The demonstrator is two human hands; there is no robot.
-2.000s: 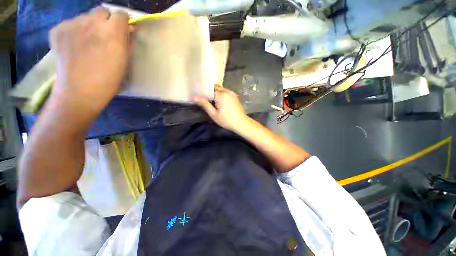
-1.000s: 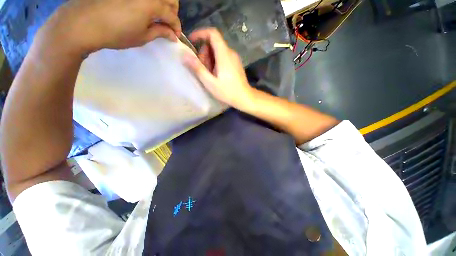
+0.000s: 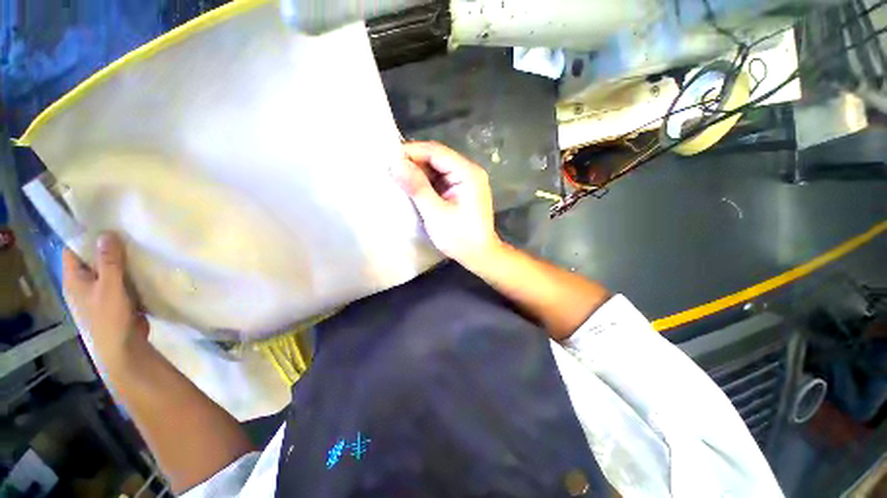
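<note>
A wide pale panel [image 3: 243, 165] lies spread over the table and hangs toward the dark apron. Bright yellow edging [image 3: 126, 56] runs along its far left edge. My left hand [image 3: 105, 297] holds the panel's left side, thumb on top. My right hand [image 3: 449, 199] pinches the panel's right edge between thumb and fingers. The panel's top end reaches the pale sewing machine arm [image 3: 545, 21], where the contact is hard to see. The needle area is not visible. A stack of pale panels [image 3: 219, 374] with yellow edges sits low by the lap, partly covered.
A dark fitting [image 3: 408, 37] sits beside the machine arm. A pale blue scrap [image 3: 538, 62] lies on the black table [image 3: 477, 126]. Cables and a pale yellow reel [image 3: 715, 122] are at the right. A yellow floor line [image 3: 759, 289] crosses the grey floor.
The panel, held up and folded near my hands before, is now spread flat toward the machine. My left hand has moved down to its left side. The machine is back in view.
</note>
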